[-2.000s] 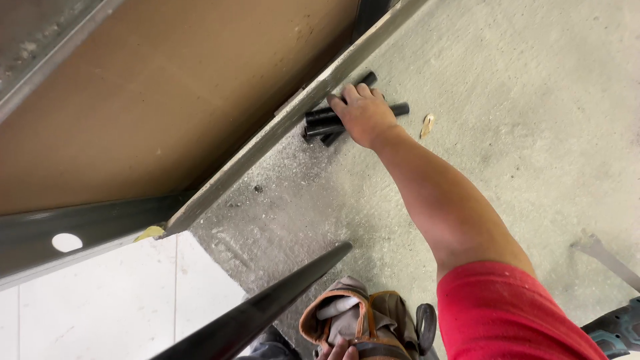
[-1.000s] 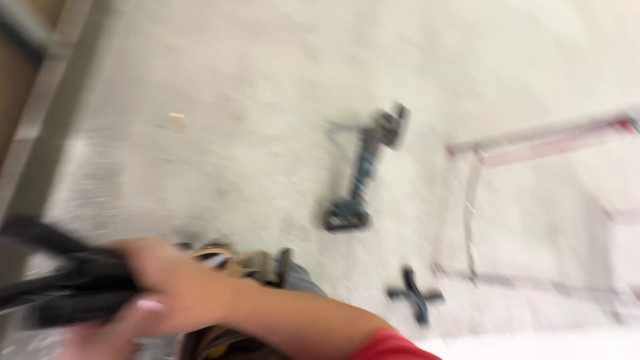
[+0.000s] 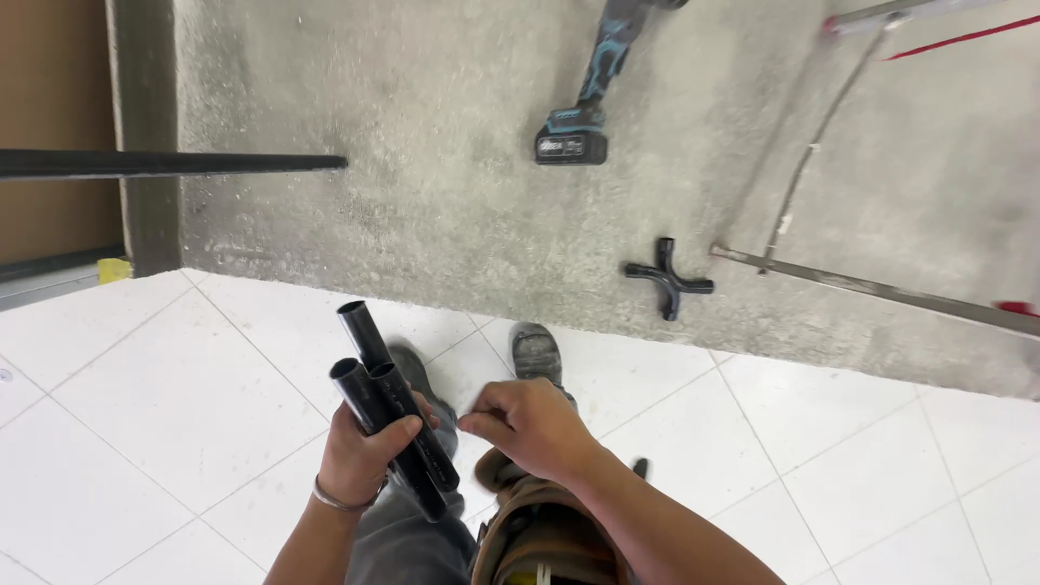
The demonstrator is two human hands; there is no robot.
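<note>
My left hand is closed around three short black plastic pipes, held slanting with their open ends up and to the left. A metal bracelet circles the left wrist. Just right of the pipes, my right hand hangs over the tool pouch, its fingers curled; whether anything small sits in them cannot be told. On the concrete ahead lie black curved pipe bends, crossed over each other. Farther up lies a black and blue cordless power tool, its upper part cut off by the frame.
A long black pipe reaches in from the left above the concrete. Right of the bends stands a metal frame with red end pieces. White floor tiles meet the raw concrete in front of my shoes. A brown panel is at the left.
Two seconds ago my right hand was on black pipes on the concrete beside the panel. Now three pipes are in my left hand and the right is apart from them. The view has swung widely.
</note>
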